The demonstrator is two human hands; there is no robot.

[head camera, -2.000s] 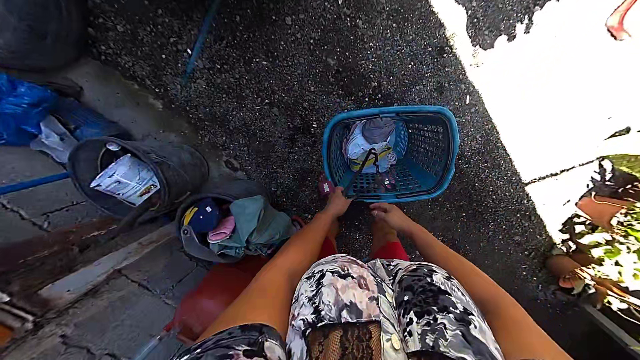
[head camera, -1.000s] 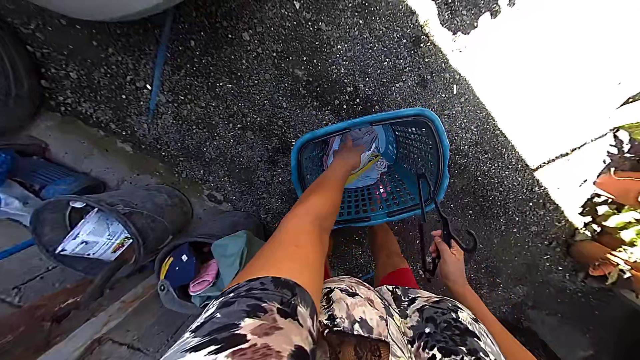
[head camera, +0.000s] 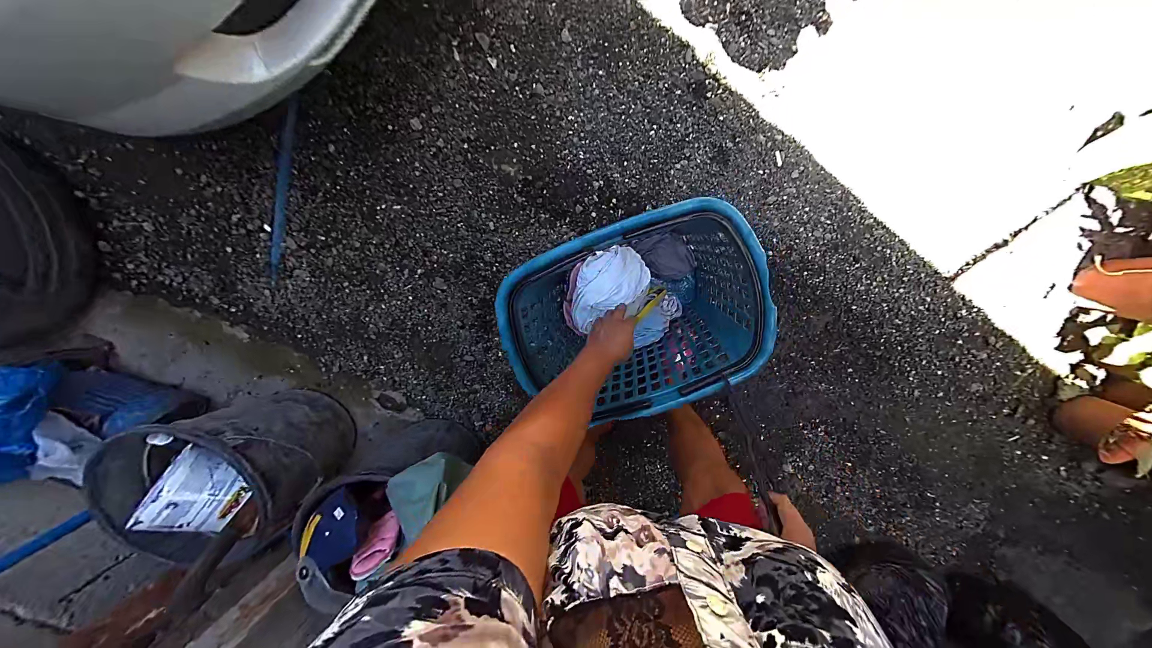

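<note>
A blue plastic basket [head camera: 769, 315] with perforated sides stands on the dark gravelly ground in front of my feet. Inside it lies a bunch of light cloth [head camera: 610, 281], with a dark grey piece [head camera: 668, 256] beside it. My left hand [head camera: 614, 335] reaches into the basket and grips the light cloth, near a yellow strip. Low at the right, my right hand [head camera: 792, 522] is closed around a dark handle [head camera: 749, 432] that runs up to the basket's near rim; its fingers are partly hidden.
At left lie a dark bucket [head camera: 333, 436] holding a printed packet and another bucket [head camera: 310, 576] with a cap and cloths. A pale vehicle body [head camera: 135, 63] and a tyre [head camera: 36, 243] are upper left. Terracotta pots [head camera: 1089, 418] with plants stand at the right edge.
Two seconds ago both hands were at the basket's near rim; now my left hand is on the cloth inside. My right hand has moved down with the dark handle. The view has shifted.
</note>
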